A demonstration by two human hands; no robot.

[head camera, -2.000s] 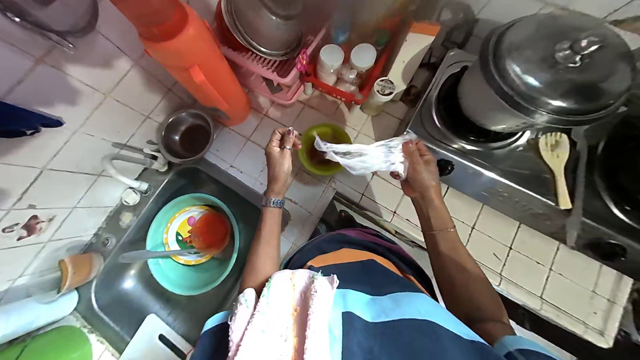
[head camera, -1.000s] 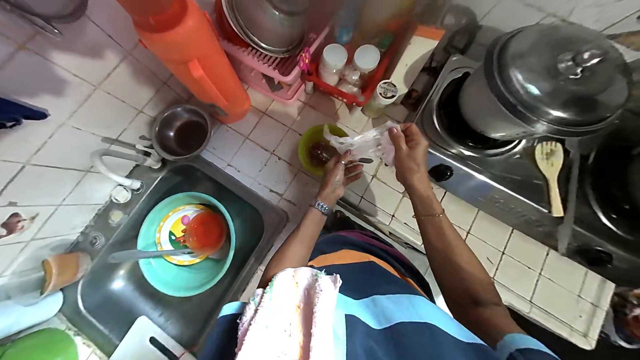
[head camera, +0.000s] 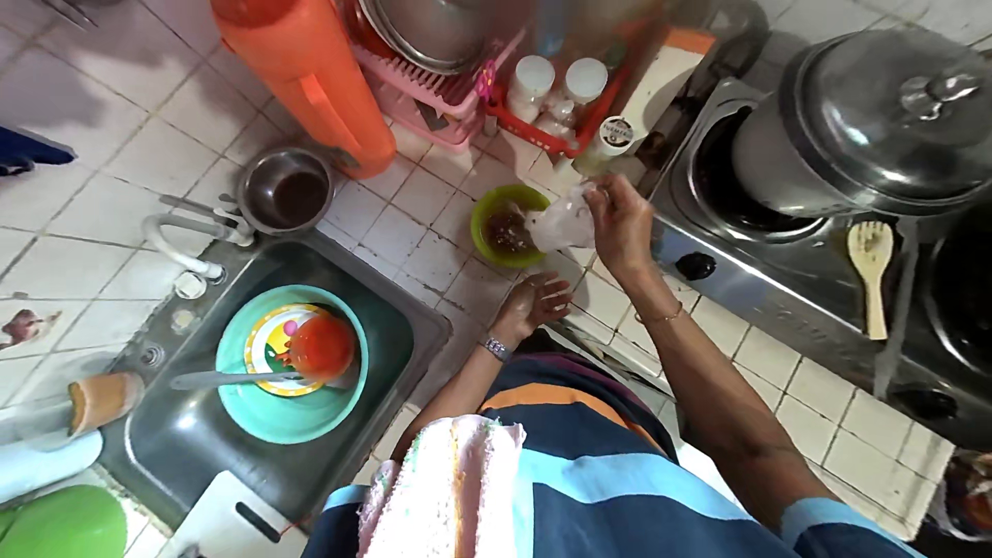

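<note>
My right hand (head camera: 622, 221) grips a crumpled, translucent plastic bag (head camera: 562, 222) at the right rim of a green bowl (head camera: 477, 225). Dark contents (head camera: 509, 230) lie in the bowl on the tiled counter. Just below the bowl is my left hand (head camera: 533, 308), palm up with its fingers apart and nothing in it. A towel (head camera: 453, 488) hangs over the shoulder at the bottom.
At left, the steel sink (head camera: 395, 341) holds a teal basin (head camera: 294, 430). A metal bowl (head camera: 256, 190) and an orange flask (head camera: 333, 101) stand behind it. Red basket (head camera: 535, 136) with jars at the back; lidded pot (head camera: 806, 155) and wooden fork (head camera: 872, 260) on the gas stove at right.
My left hand has let go of the plastic bag and moved below the bowl. My right hand keeps hold of the bag, which now hangs bunched by the bowl's rim.
</note>
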